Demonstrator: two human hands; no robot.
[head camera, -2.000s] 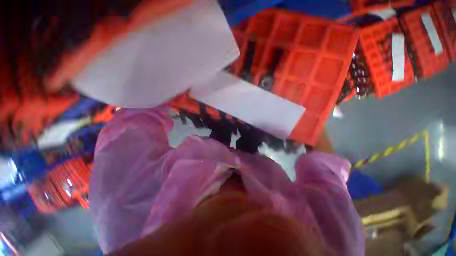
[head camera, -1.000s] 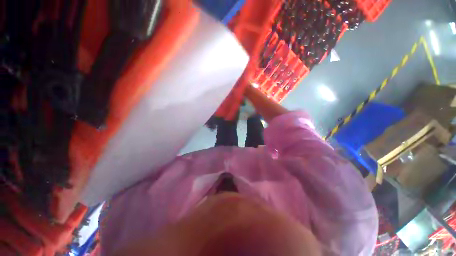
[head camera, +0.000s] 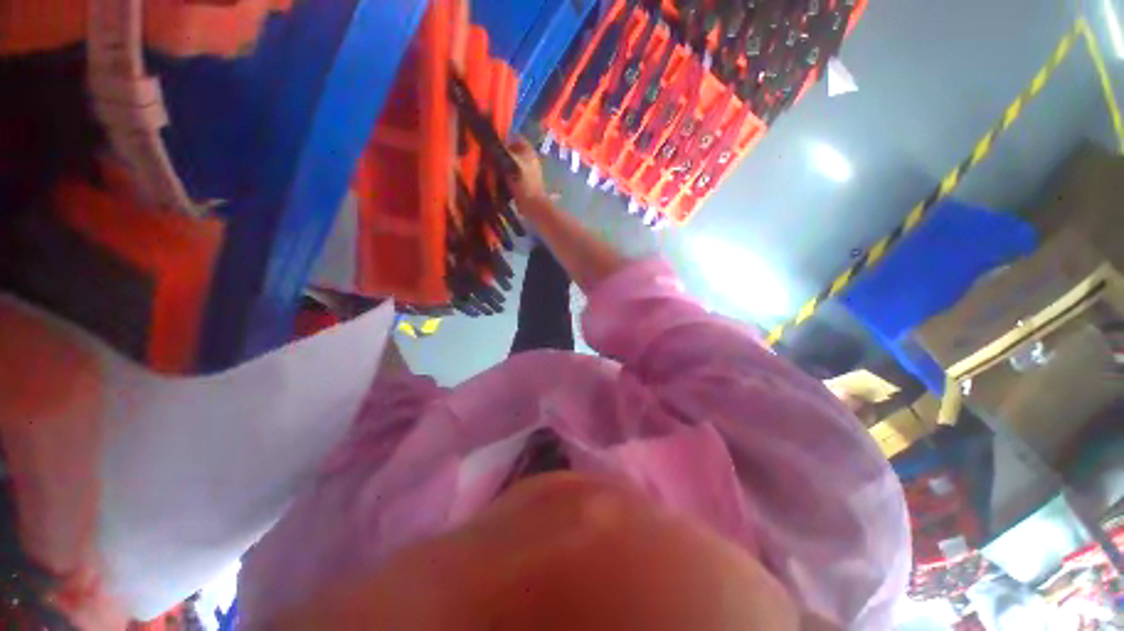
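A red compartment tray (head camera: 404, 222) is tipped steeply at upper centre-left, with dark narrow strips (head camera: 483, 240) along its right side. My right hand (head camera: 528, 175) is small and slightly blurred at the tray's right edge, closed around it; its fingers are partly hidden. My left hand is not in view; only the left sleeve shows behind a white paper sheet (head camera: 234, 456). The sheet lies over blurred red trays in the near left and covers that area.
A blue rack part (head camera: 302, 185) stands left of the tray. Stacked red trays with dark pieces (head camera: 666, 111) are at top centre. Yellow-black tape (head camera: 937, 197) crosses the grey floor. A blue object (head camera: 937, 277) and brown cardboard (head camera: 1023, 308) are at right.
The red tray and my right hand have moved left and up in view. The white sheet has shifted left and lower. The blue rack part now shows more between them.
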